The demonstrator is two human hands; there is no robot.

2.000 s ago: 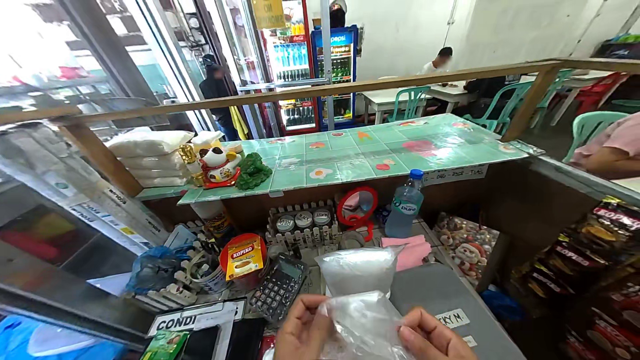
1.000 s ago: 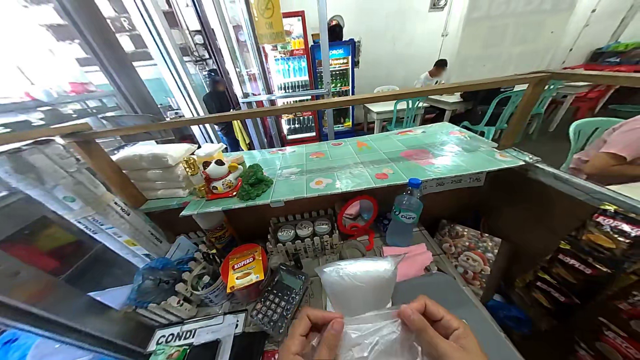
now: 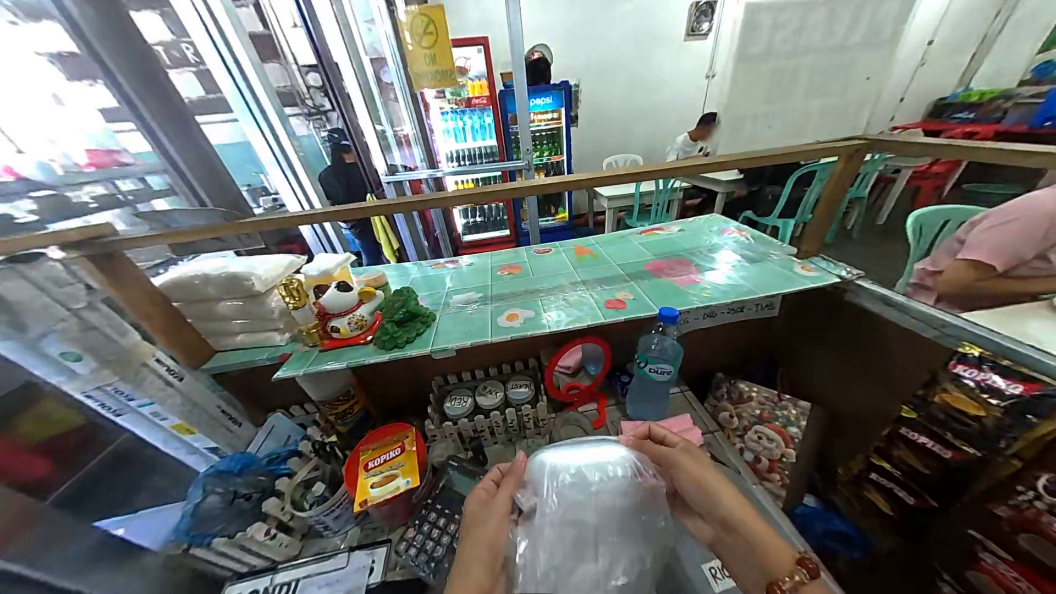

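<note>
A clear plastic bag (image 3: 590, 528) is held upright at the bottom centre, its upper part around a translucent rounded container (image 3: 590, 458). My left hand (image 3: 487, 524) pinches the bag's left edge between thumb and fingers. At its upper right, my right hand (image 3: 689, 478) grips the plastic, with a beaded bracelet on the wrist. Just left of my left hand lies a black calculator (image 3: 433, 520). Behind the bag are a folded pink cloth (image 3: 681, 427) and a water bottle (image 3: 656, 367) with a blue cap. The container's contents cannot be made out.
A tiled counter (image 3: 561, 285) runs behind, carrying a lucky cat figure (image 3: 342, 309) and stacked white packs (image 3: 235, 301). A red-framed mirror (image 3: 577, 371), lidded jars (image 3: 489, 396) and a red tub (image 3: 388, 503) stand below. Coffee packs (image 3: 940, 437) hang right. People sit beyond the wooden rail (image 3: 462, 198).
The bag, bunched low between my hands before, is now spread around the translucent container that stood just behind it. My hands have moved apart, to either side of it.
</note>
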